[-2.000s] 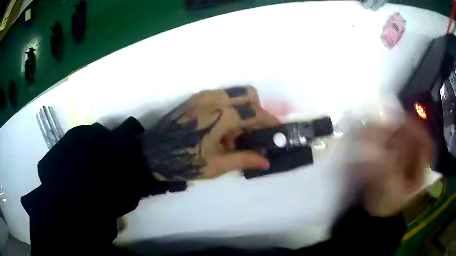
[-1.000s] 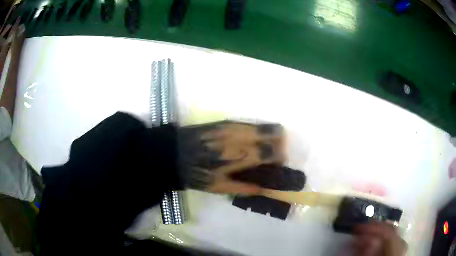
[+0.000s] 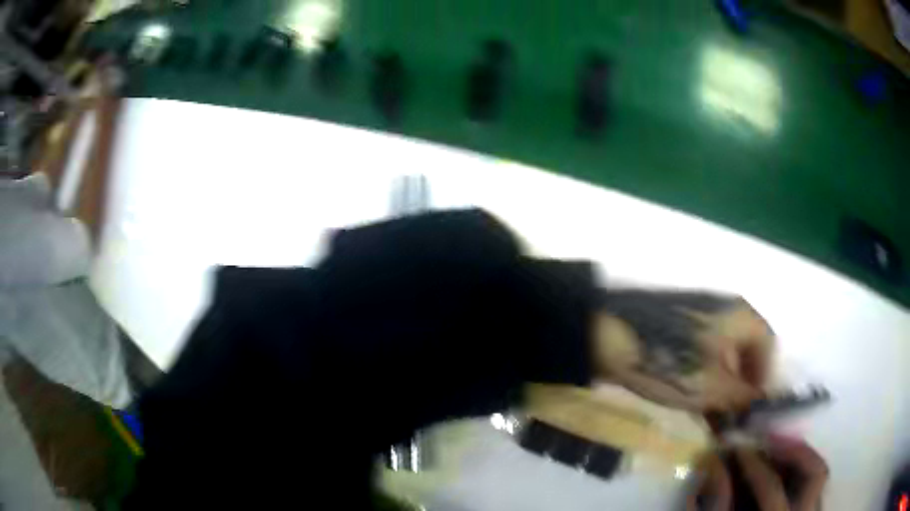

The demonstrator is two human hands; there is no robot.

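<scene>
My left hand (image 3: 698,351), tattooed and in a black sleeve, is closed around a slim dark unit (image 3: 790,402) at the right, which points to the right and is blurred. My right hand (image 3: 763,479) is just below it, fingers bent and cut off by the lower edge; whether it also grips the unit cannot be told. A tan jig strip (image 3: 609,421) lies left of my right hand, with a black stop block (image 3: 569,449) along its lower side. Silver stacked discs (image 3: 409,194) show above my sleeve, partly hidden by it.
A green belt (image 3: 659,150) runs behind the white tabletop (image 3: 249,190), carrying several dark units (image 3: 595,95) and, at the right, a unit with a bright spot (image 3: 873,248). A person's pale grey clothing (image 3: 50,259) is at the left. A red light (image 3: 903,501) glows at the lower right.
The view has turned left. My left hand has moved right along the strip to beside my right hand. The black housing with the silver disc at the strip's right end is no longer clearly seen.
</scene>
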